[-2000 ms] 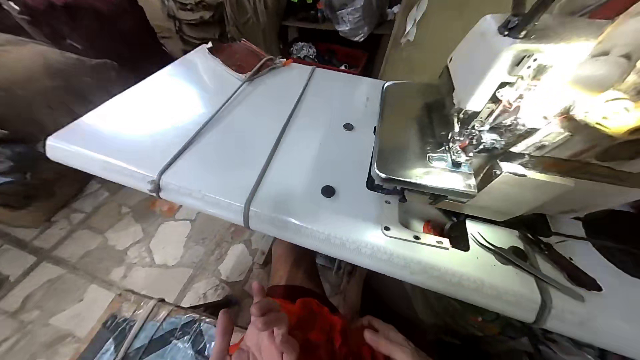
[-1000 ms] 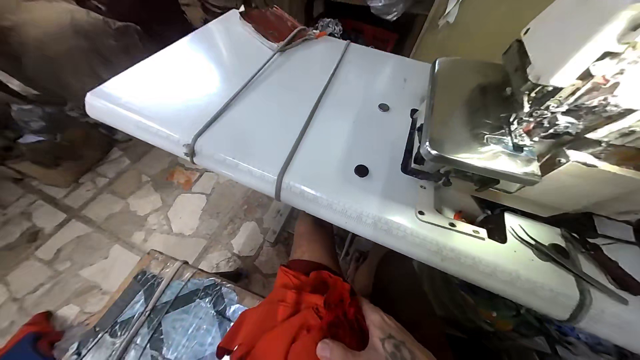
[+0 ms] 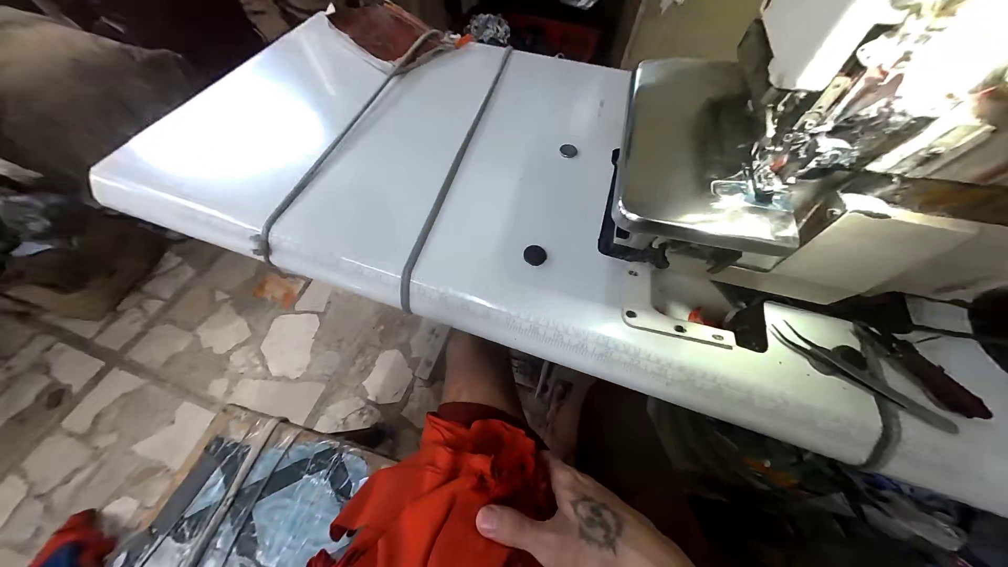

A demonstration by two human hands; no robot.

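Red cloth [image 3: 472,488] lies bunched over the lap at the bottom middle. My right hand [image 3: 587,516] holds its right side, with the thumb on top of the folds and the other fingers mostly hidden; the back of the hand bears a tattoo. My left hand is out of view. Above and to the right, a sewing machine [image 3: 835,142] with a shiny metal plate [image 3: 685,150] is set at the white table [image 3: 354,197]. Metal tweezers [image 3: 874,382] rest on the table's right part, beside a dark-handled tool [image 3: 937,382].
Grey cords [image 3: 453,173] wrap the table. At the lower left stands a board or box top [image 3: 307,488] covered in plastic and tied with cord; red and blue cloth [image 3: 75,539] lies at the corner. Bare legs [image 3: 476,374] reach under the table edge, above the stone-patterned floor [image 3: 291,346].
My left hand, seen two seconds ago with its fingers apart near the cloth, has left the view. My right hand now lies on the bunched red cloth. The view has shifted left.
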